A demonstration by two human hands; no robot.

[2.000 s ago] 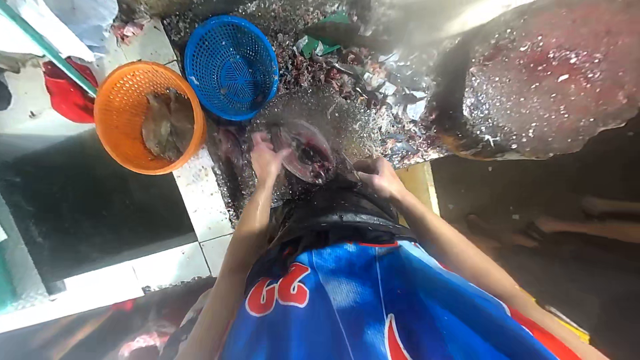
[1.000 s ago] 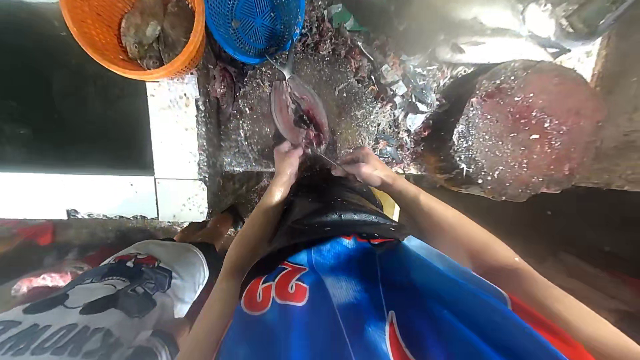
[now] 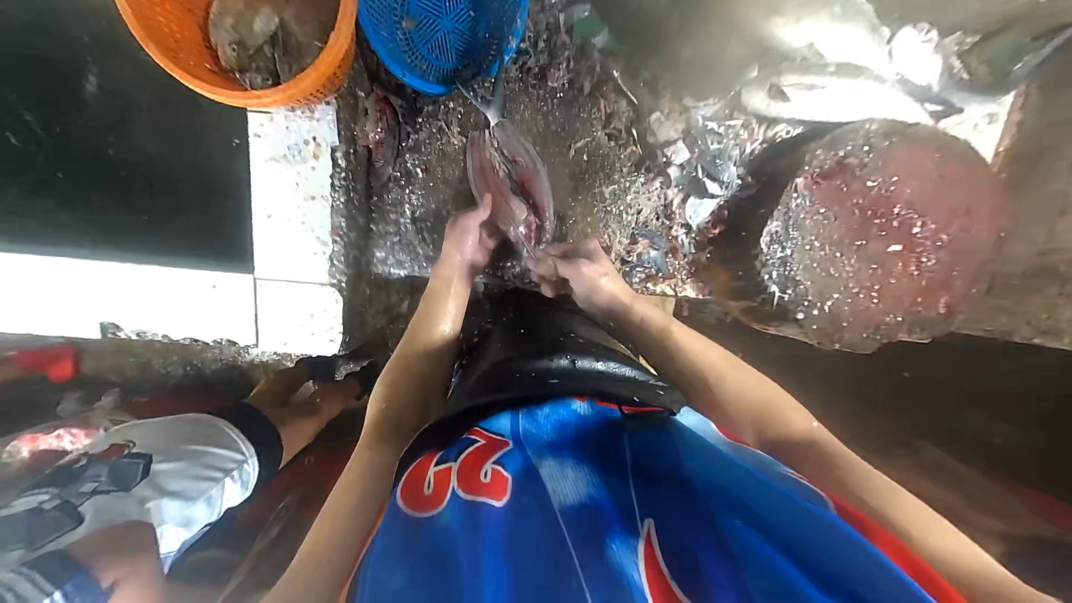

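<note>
A fish split open lengthwise (image 3: 512, 180) lies on the wet, scrap-strewn work surface, its tail toward the blue basket and its pinkish inner flesh showing. My left hand (image 3: 471, 239) rests against its left edge near the lower end, thumb raised along the flesh. At that same end my right hand (image 3: 574, 272) has its fingers closed around a small, thin tool, perhaps a knife; its handle is mostly hidden in the fist and its tip meets the fish.
An orange plastic basket (image 3: 335, 75) holding fish stands upper left, beside a blue plastic basket (image 3: 427, 71). Fish scraps (image 3: 670, 167) litter the surface. At right sits a round chopping block (image 3: 888, 234), with whole fish (image 3: 837, 96) behind it. Another person in a white shirt (image 3: 184, 469) is at lower left.
The fish was turned at a slant under my hands two seconds ago; now it lies more lengthwise, tail away from me. My left hand has shifted up along its left edge since one second ago.
</note>
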